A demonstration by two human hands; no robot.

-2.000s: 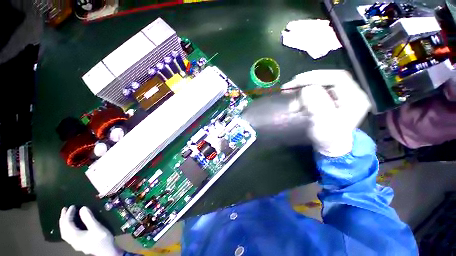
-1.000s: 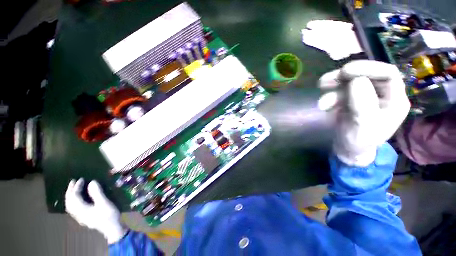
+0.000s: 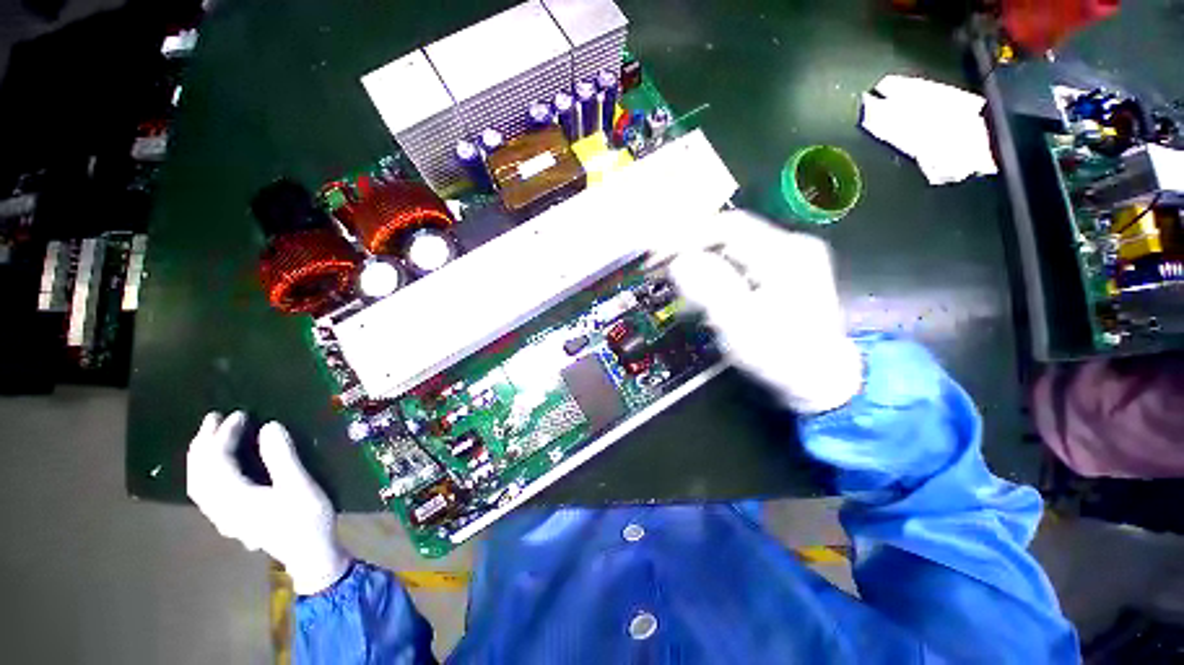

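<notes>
A green power board lies at a slant on the dark green mat, with a long silver-white heatsink, finned heatsink blocks and two copper coils. My right hand, white-gloved and blurred, is over the board's right end by the long heatsink, fingers closed on a thin brush that shows only as a faint brownish streak. My left hand, gloved, is empty with fingers apart at the mat's front left edge, left of the board. A green coating cup with dark liquid stands right of the board.
A white cloth or paper lies right of the cup. A black tray with another board stands at the far right, a person's pink sleeve below it. Dark trays with parts are at the left.
My right hand moved from near the cup, away to the right, then back left over the board's right end. The view shifted, so board and cup appear further right. My left hand stays open.
</notes>
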